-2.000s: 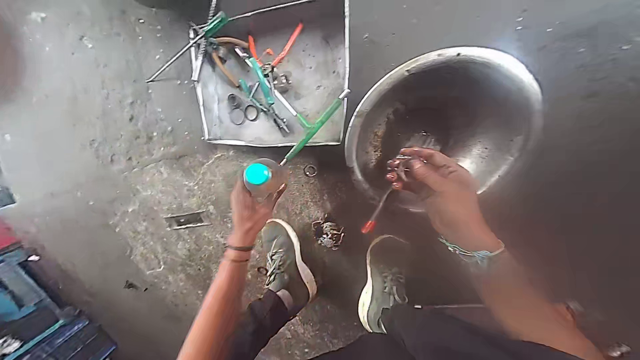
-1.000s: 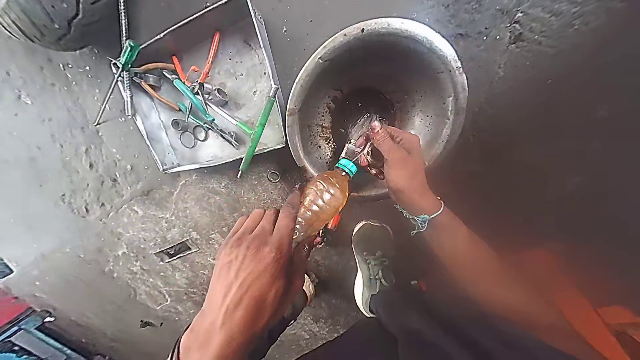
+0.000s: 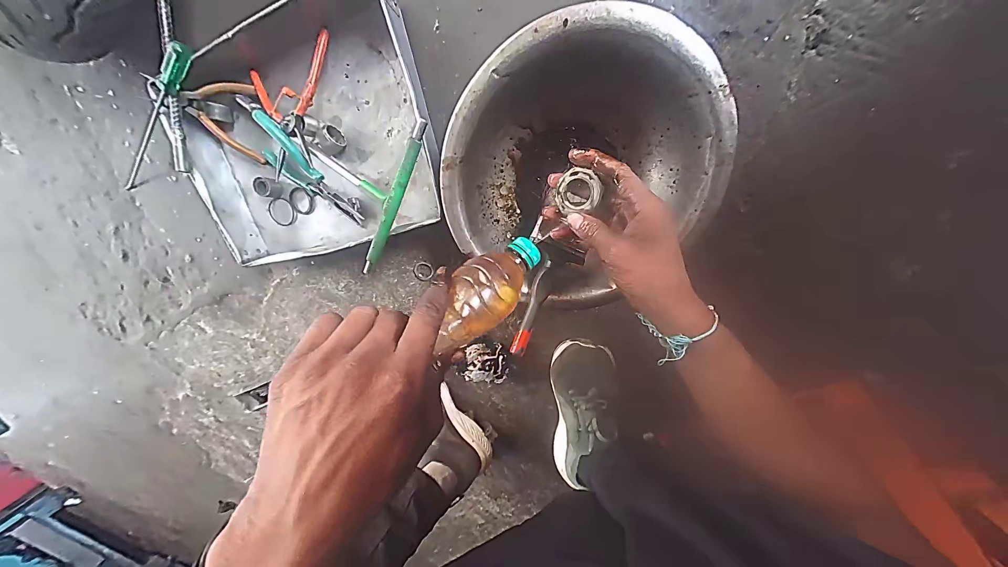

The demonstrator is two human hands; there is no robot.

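My left hand is closed around a clear plastic bottle of amber liquid, tilted with its teal cap toward the basin. A thin stream or spout seems to run from the cap toward my right hand. In that hand, over the round metal basin, is a ring-shaped metal part, wet-looking and held by the fingertips. Dark residue lies in the basin's bottom. A tool with a red-tipped handle leans on the basin's near rim, its other end partly hidden.
A metal tray at the upper left holds orange-handled pliers, teal-handled pliers and several metal rings. A green T-handle tool lies across its edge. A small ring and a wire bundle are on the floor near my shoes.
The bottle, upright in my left hand two seconds ago, has been tipped toward the basin. My right hand has turned, and the ring-shaped part now faces up. The view has moved closer.
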